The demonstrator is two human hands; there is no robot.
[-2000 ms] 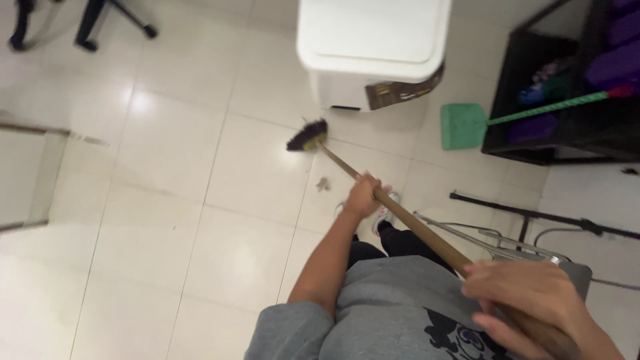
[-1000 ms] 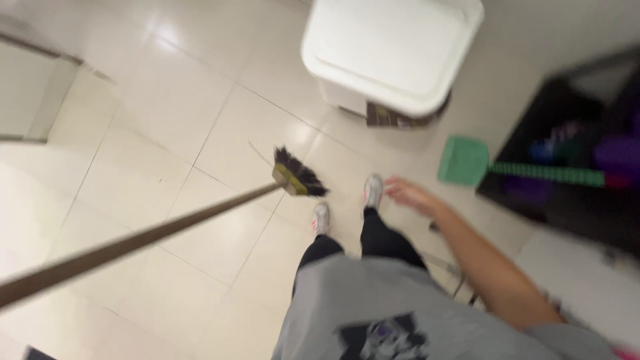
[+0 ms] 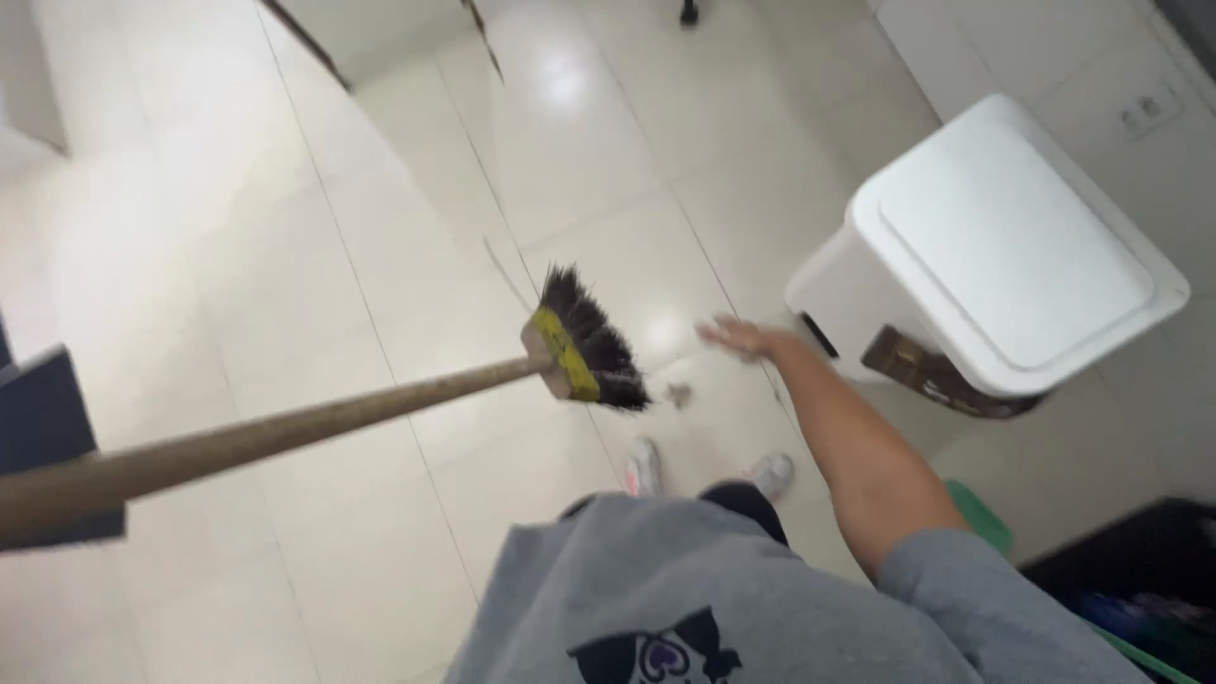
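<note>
A broom (image 3: 285,429) with a wooden handle crosses from the left edge to the middle of the head view. Its dark bristles, under a yellow band, point right, near a small clump of debris (image 3: 678,394) on the tiled floor. My left hand is out of view, and so is the far end of the handle. Right of the bristles, my right hand (image 3: 736,337) is stretched out with its fingers apart, holding nothing. A gap separates it from the broom. My two shoes (image 3: 643,465) stand just below the debris.
To the right stands a white lidded bin (image 3: 1016,256) with a brown package against it. A green dustpan (image 3: 978,518) and a black shelf (image 3: 1140,541) are at the lower right. A dark flat object (image 3: 47,408) lies at the left edge.
Two seconds ago both my hands were on the broom handle; my right hand has let go and is stretched out. The handle has swung from the lower right to the left. The view has turned.
</note>
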